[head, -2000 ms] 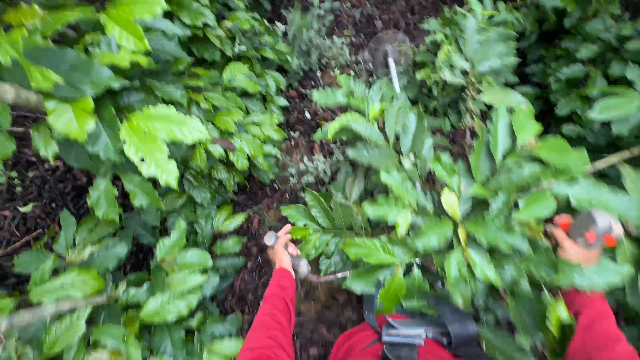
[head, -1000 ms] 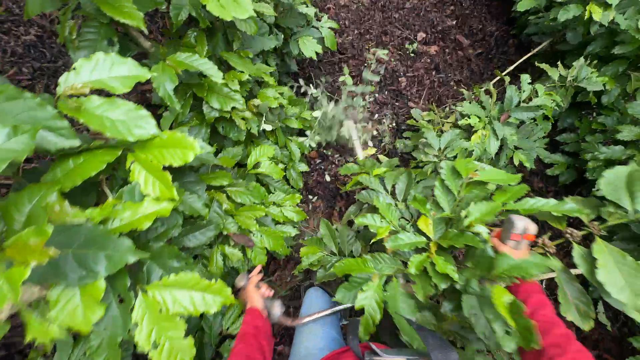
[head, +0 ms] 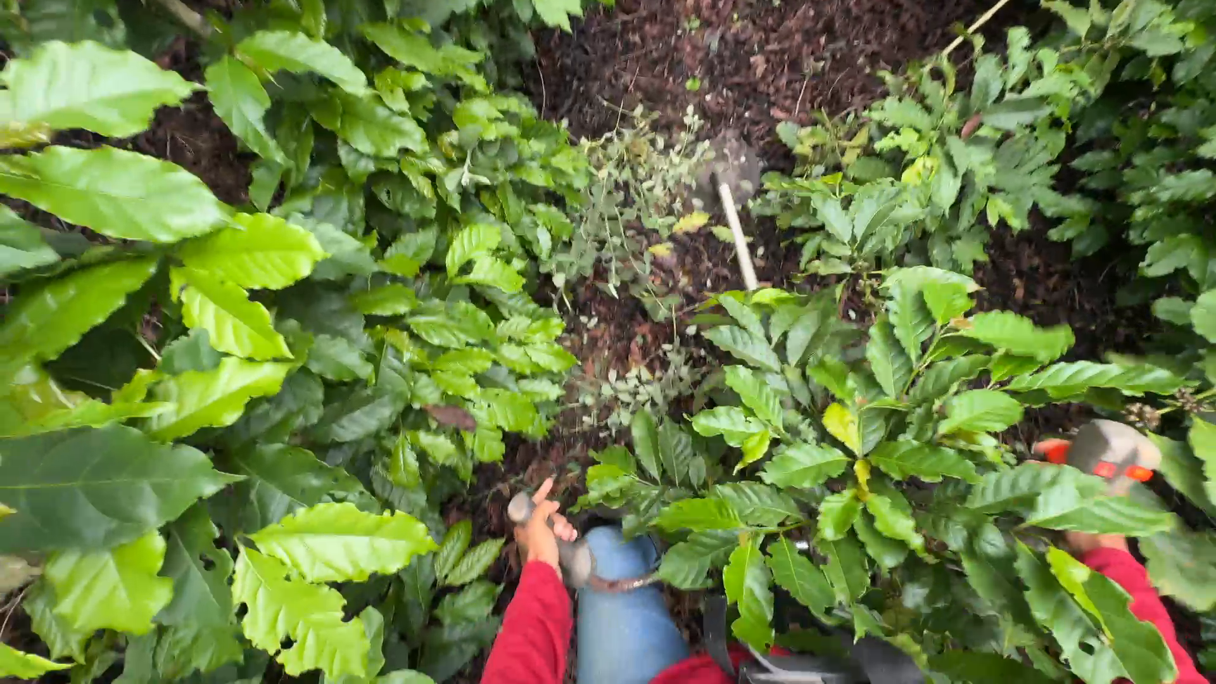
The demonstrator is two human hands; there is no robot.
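A brush cutter's pale shaft (head: 737,236) reaches forward between the plants, its spinning head (head: 730,171) a blur near the ground. My left hand (head: 543,532) is around the grip of a handlebar (head: 622,582) that crosses in front of my leg. My right hand (head: 1092,537), partly hidden by leaves, is on the other handle (head: 1111,449), grey with orange controls. Leaves cover the middle of the machine. Low grey-green weeds (head: 632,209) stand just left of the blurred head.
Dense leafy shrubs (head: 285,380) fill the left side. Another leafy shrub (head: 855,465) spreads between my arms and over the shaft. Brown leaf litter (head: 684,57) covers the ground ahead. Dark straps (head: 798,665) hang at my waist.
The view has shifted over the plants. The cutter's head, among weeds a second ago, now shows just right of them. Both hands stay on the handles.
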